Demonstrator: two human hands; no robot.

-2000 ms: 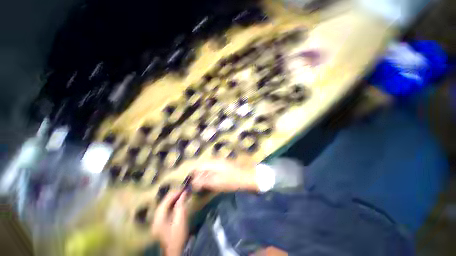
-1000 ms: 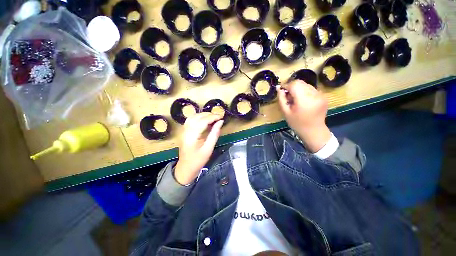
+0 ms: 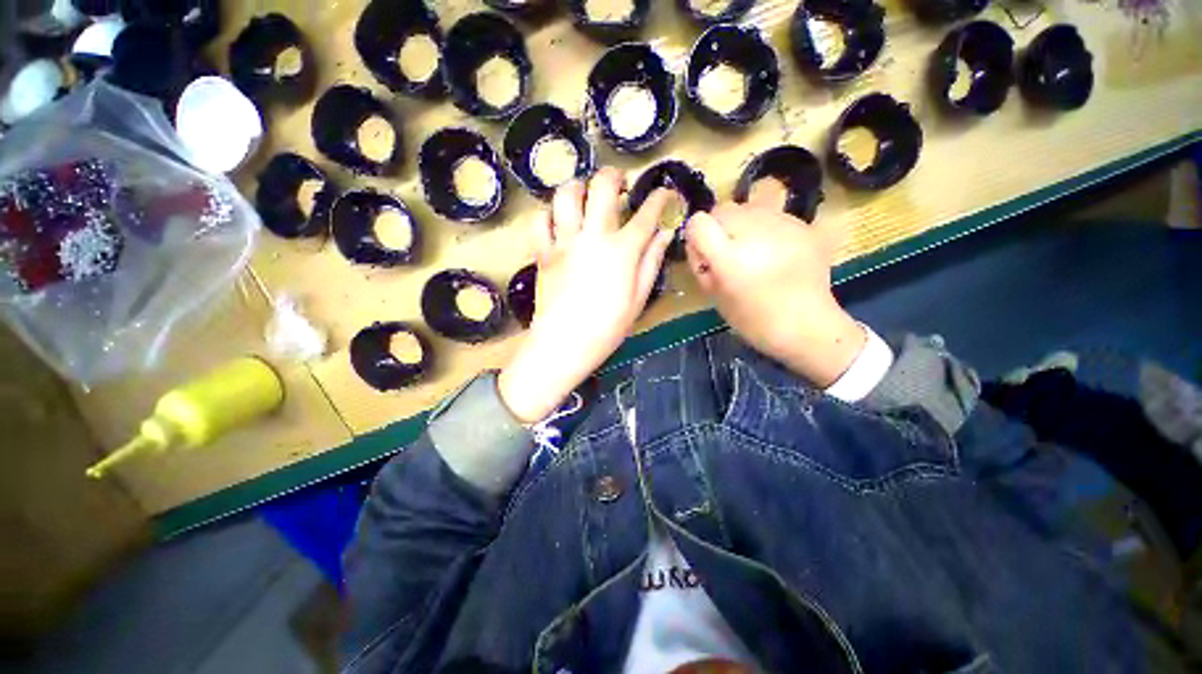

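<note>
Glossy black cups [image 3: 461,175] with pale centres stand open side up in rows on the light wood bench. My left hand [image 3: 593,270] reaches over the near cups, its thumb and fingertips at the rim of one black cup [image 3: 671,182]. My right hand [image 3: 761,271] is at the right side of the same cup, its fingers curled together. Whether either hand pinches a small piece cannot be told. My left hand partly hides cups below it.
A clear plastic bag [image 3: 145,250] with dark red and white contents lies at the left. A yellow squeeze bottle [image 3: 218,402] lies near the green bench edge [image 3: 382,445]. A white cup [image 3: 218,124], a white scrap [image 3: 295,329] and purple threads [image 3: 1149,11] also show.
My left hand has moved right and up, to the cup where my right hand works. My right hand has shifted slightly left. The purple strand seen between the hands is no longer visible.
</note>
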